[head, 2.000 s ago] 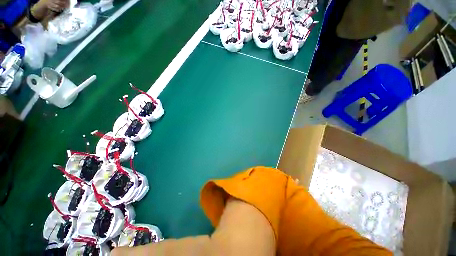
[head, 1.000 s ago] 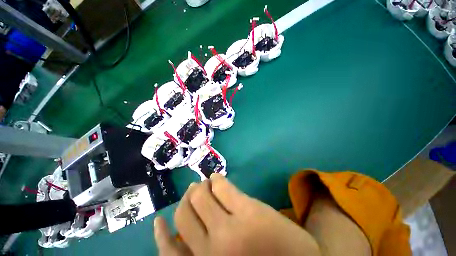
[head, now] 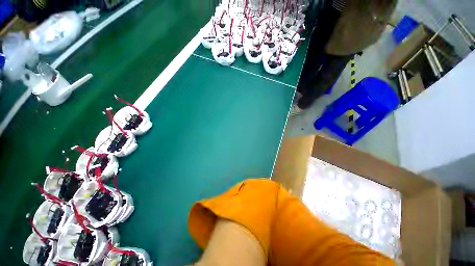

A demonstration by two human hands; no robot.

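White housings with dark units and red lead wires stand in a slanting row and a stacked cluster at the left; one housing (head: 131, 121) stands at the row's far end. At the lower left, a housing (head: 96, 202) sits on others in a stack. My right forearm in an orange sleeve reaches in from the lower right towards the bottom edge, but my right hand is cut off below the picture. My left hand is not in view. Whether either hand holds anything is hidden.
More wired housings (head: 224, 52) stand packed at the bench's far end, beside a standing person (head: 359, 31). An open cardboard carton (head: 424, 218) with a whitish bagged layer is at the right, a blue stool (head: 372, 98) beyond. A white cup-like part (head: 52, 88) lies upper left.
One second ago the view was turned left, with my right hand near the front housing and a screw feeder visible. Now the view is back towards the carton, and hand and feeder are out of it.
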